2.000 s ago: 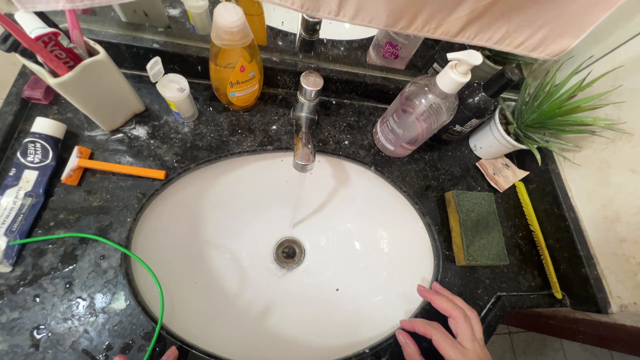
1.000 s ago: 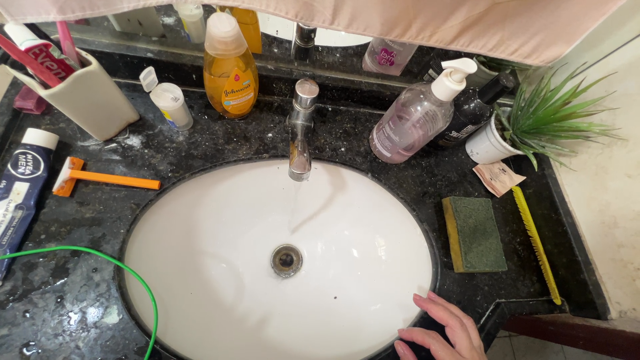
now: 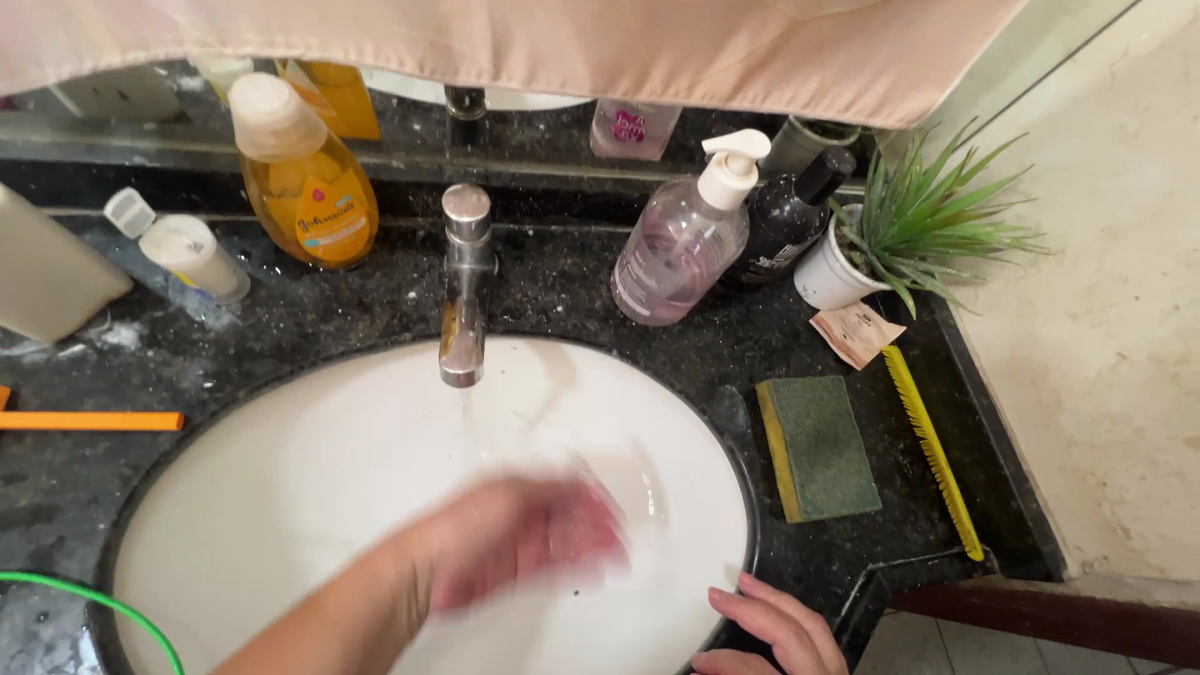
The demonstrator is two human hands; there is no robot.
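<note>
My left hand, blurred by motion, is inside the white oval sink basin, below the chrome faucet. A thin stream of water seems to fall from the spout. The drain is hidden behind that hand, and nothing clearly shows in its fingers. My right hand rests with fingers apart at the basin's lower right rim and holds nothing. Nearest to it, on the black stone counter, lies a green and yellow scouring sponge. A clear pump bottle with pinkish liquid stands behind the basin, right of the faucet.
Right: a yellow comb, a small paper packet, a potted plant and a black bottle. Left: an amber shampoo bottle, an open-capped small container, an orange razor handle and a green cord. Pink fabric hangs above.
My left hand has come into the basin from the bottom edge. My right hand stays by the basin's right rim. The view has shifted closer to the basin.
</note>
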